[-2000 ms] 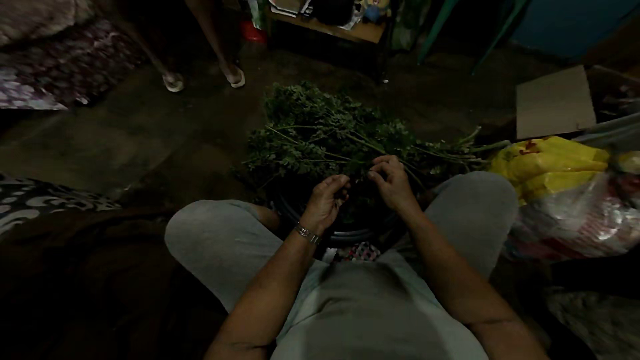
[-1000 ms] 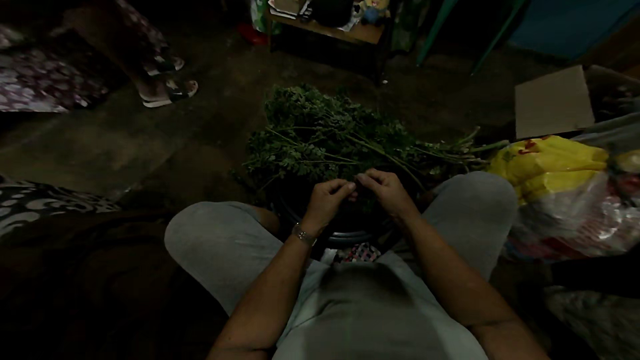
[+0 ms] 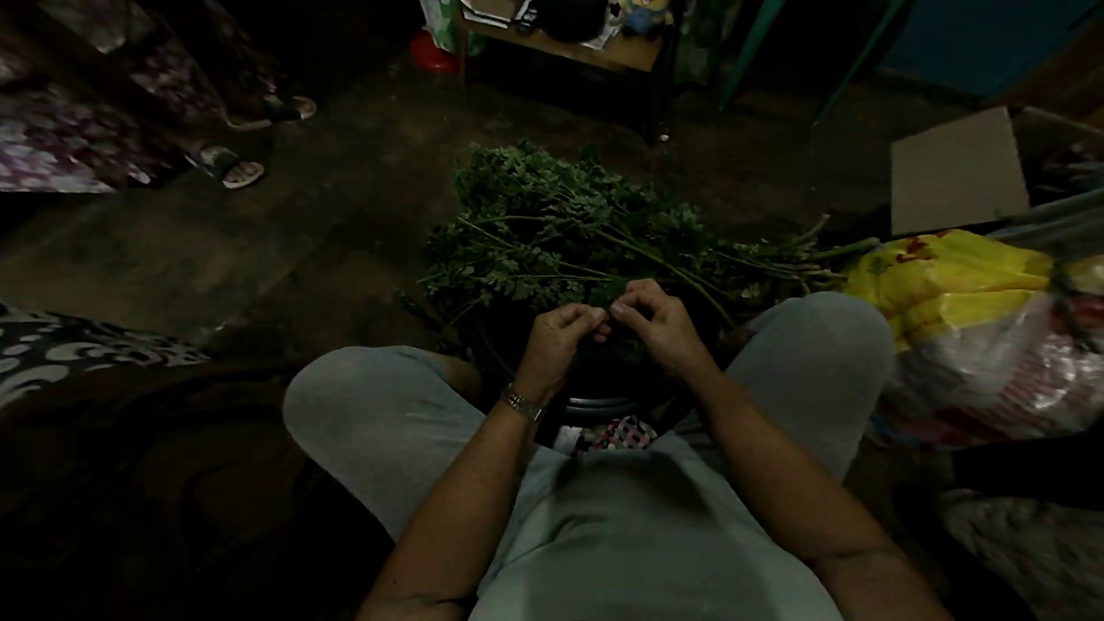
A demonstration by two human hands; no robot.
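Observation:
My left hand (image 3: 556, 345), with a metal-band watch (image 3: 523, 403) at its wrist, and my right hand (image 3: 662, 329) meet fingertip to fingertip over a dark round tub (image 3: 595, 405) between my knees. Thumb and fingers are pinched on both hands; a bit of greenery may be between them, but it is too dark and small to tell. A large heap of leafy green stems (image 3: 552, 224) lies across the tub's far side, just beyond my hands. Its thick cut stalks (image 3: 802, 254) point right. The inside of the tub is mostly dark.
Yellow and clear plastic bags (image 3: 949, 285) stand by my right knee, below an open cardboard box (image 3: 959, 172). A low wooden table (image 3: 595, 53) is ahead, beside a red object (image 3: 433, 53). At the upper left are another person's sandalled feet (image 3: 231, 166). Patterned fabric (image 3: 86, 349) lies at left.
The other person's feet have shifted about at the upper left and now stand farther left than two seconds ago. My hands came together over the tub and remain close. The leafy heap looks unmoved.

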